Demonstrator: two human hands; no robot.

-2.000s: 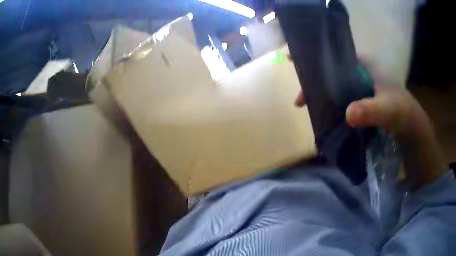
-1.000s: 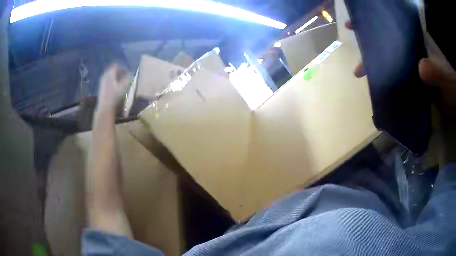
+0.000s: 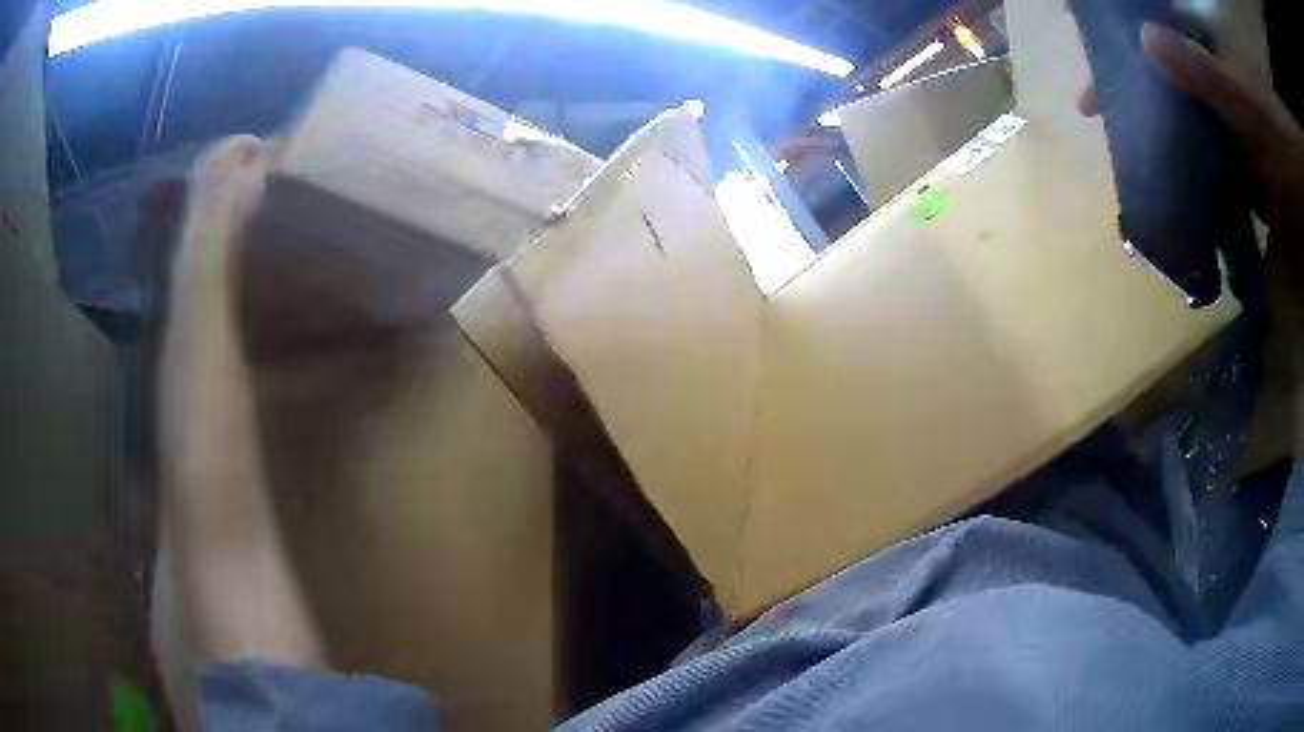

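My left hand (image 3: 229, 165) is blurred at the upper left, on the outer end of a brown carton flap (image 3: 415, 136); its fingers are hard to make out. My right hand (image 3: 1216, 79) is at the upper right, partly cut off by the edge, with fingers around a smartphone (image 3: 1173, 172), a flat black rectangle. An open tan carton (image 3: 887, 343) lies tilted across the middle in front of my body, with a green mark and a small white label at its upper edge.
Another tall brown carton (image 3: 429, 515) stands at the left below the flap. Clear plastic film (image 3: 1208, 458) glints at the lower right beside my blue clothing. A further carton panel (image 3: 930, 129) rises behind the open carton. A long strip light (image 3: 458, 17) runs overhead.
My left hand has moved left and up to the carton flap, which has swung up and left. The smartphone and right hand have moved up towards the upper right. The tilted carton appears slightly farther right.
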